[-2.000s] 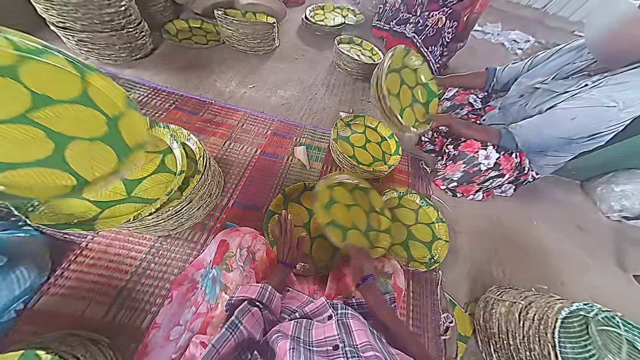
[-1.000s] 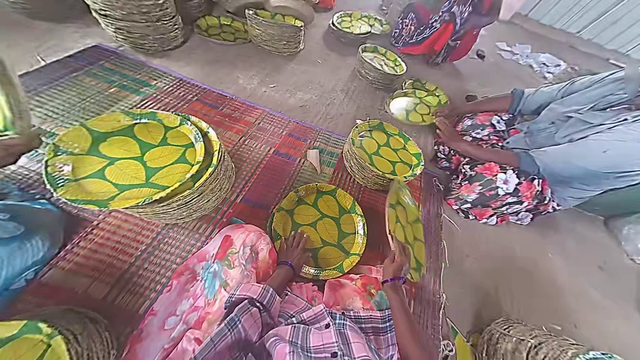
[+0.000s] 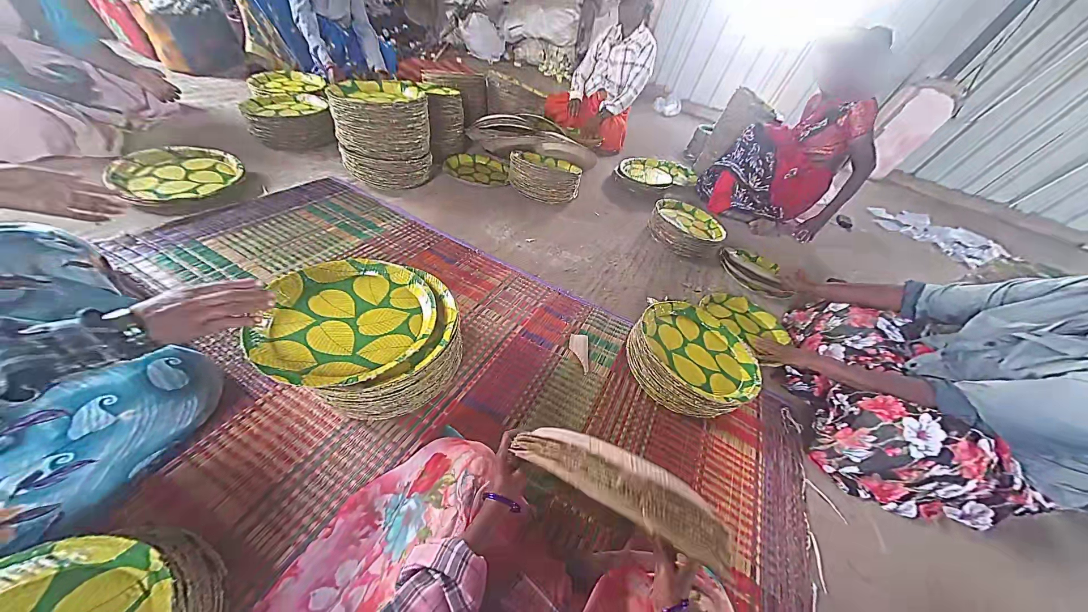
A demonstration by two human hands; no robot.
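Note:
My left hand [image 3: 510, 472] grips the left rim of a few round plates held together [image 3: 629, 484], tilted above my lap with their brown undersides and edges showing. At their lower right rim my right hand [image 3: 671, 574] holds on too; part of it is hidden by the plates. Just beyond, to the right, stands a stack of green plates with a yellow leaf pattern [image 3: 697, 353]. A larger stack of the same plates [image 3: 344, 323] sits on the woven mat [image 3: 510, 340] to the left.
A person's hand [image 3: 200, 306] reaches to the left stack. At right a person's hands hold more plates [image 3: 744, 319]. Tall plate stacks [image 3: 382, 127] stand behind the mat, and another stack [image 3: 93, 578] is at lower left. A small pale scrap [image 3: 580, 350] lies on the mat.
The plates that lay flat and stood apart at my hands are now lifted together, tilted, with undersides showing. A person's hand has come to the left stack. The view has tipped up.

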